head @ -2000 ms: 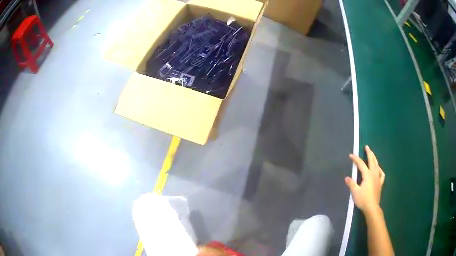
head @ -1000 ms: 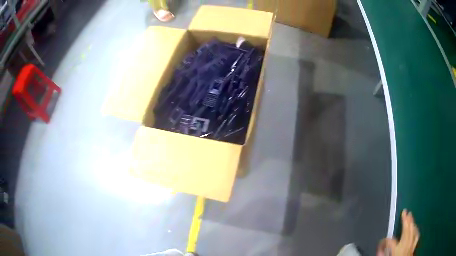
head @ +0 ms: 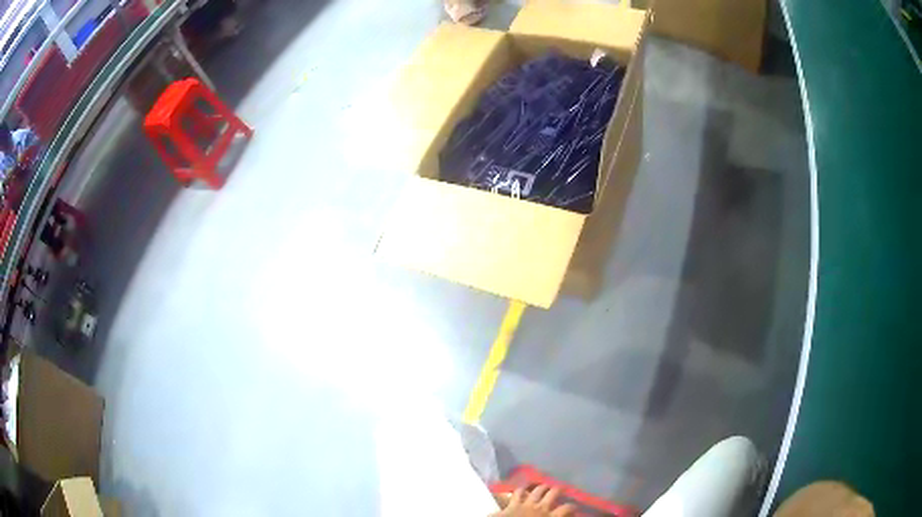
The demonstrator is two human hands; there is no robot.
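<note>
My left hand (head: 534, 501) is at the bottom edge, partly cut off, with its fingers over the rim of a red stool (head: 581, 493) between my legs. A rounded skin-toned shape (head: 827, 501) is at the bottom right over the green surface; whether it is my right hand or part of the arm cannot be told. An open brown cardboard carton (head: 485, 237) stands on the floor ahead, flaps folded out. It is full of dark phone housings (head: 536, 131) in a tangled heap.
The green tabletop (head: 869, 252) with its white edge runs along the right. Another carton (head: 718, 30) stands behind the open one. A second red stool (head: 192, 131) is at upper left. Cardboard (head: 56, 419) is at lower left. A person's foot (head: 465, 10) shows at the top.
The view has swung left, so the carton appears further right and higher. The hand over the green surface has left the clear view. My left hand on the red stool has come into view.
</note>
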